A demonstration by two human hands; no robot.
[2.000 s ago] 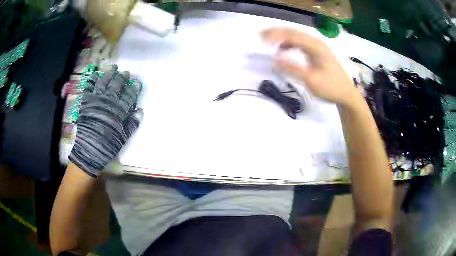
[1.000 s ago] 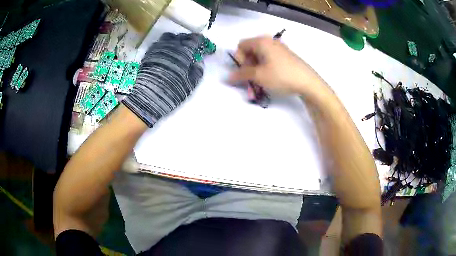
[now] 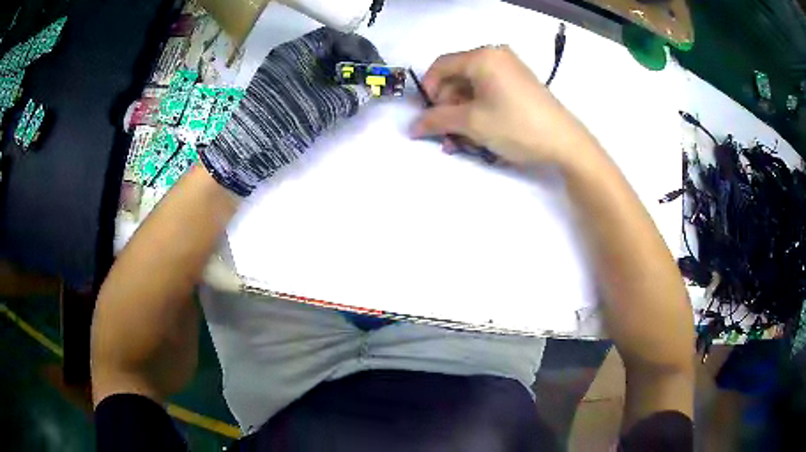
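Observation:
My gloved left hand (image 3: 287,106) grips a circuit board (image 3: 376,78) edge-on near the top middle, with its yellow and blue parts showing. My bare right hand (image 3: 495,110) is just right of it and grips a black DC cable (image 3: 477,152). The cable's thin end points up beside the board's right end; whether they touch cannot be told. The coil is mostly hidden under my right hand. The barrel plug (image 3: 560,40) sticks out beyond my right hand.
Loose green boards (image 3: 190,110) lie at the left of the white paper (image 3: 398,229). A black cable pile (image 3: 751,221) lies at the right. A white cylinder (image 3: 331,11) stands at the top. Board stacks (image 3: 31,124) sit on the black surface at far left.
My left hand has moved from the loose boards to the top middle with a board, now turned edge-on. My right hand has picked up the cable from the paper and brought it beside the board.

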